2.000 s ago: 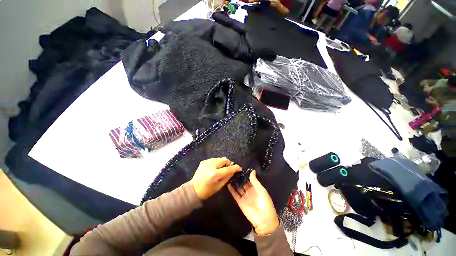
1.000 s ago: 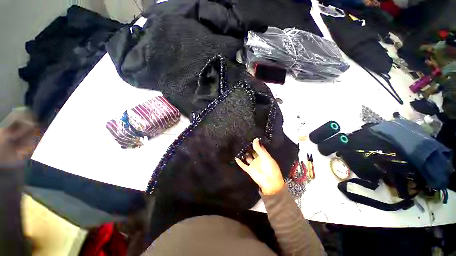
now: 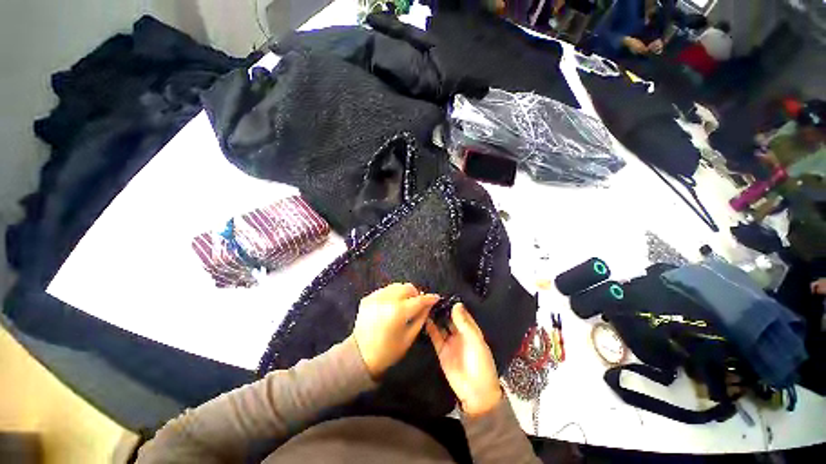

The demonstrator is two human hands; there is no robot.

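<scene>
The dark textured garment (image 3: 326, 113) lies across the table and down to the wearer's lap. Speckled black trim (image 3: 312, 287) runs along its front edge and around pocket-like shapes. My left hand (image 3: 391, 328) has its fingers pinched at the garment's dark edge, close to my right hand. My right hand (image 3: 465, 352) holds a small bunched piece of the dark edge between thumb and fingers. The fingertips of both hands almost meet. No needle or thread can be made out between them.
A striped bundle (image 3: 263, 237) lies left of the garment. A phone (image 3: 490, 168) and plastic-wrapped packet (image 3: 534, 136) lie beyond. Scissors (image 3: 536, 346), thread cones (image 3: 584, 276), a pale ring (image 3: 608, 343) and a black bag (image 3: 670, 340) are at right. People sit at the far right.
My left hand was far out to the left a second ago and is back beside my right hand at the garment edge. My right hand has closed from a more open pose. The view has tilted.
</scene>
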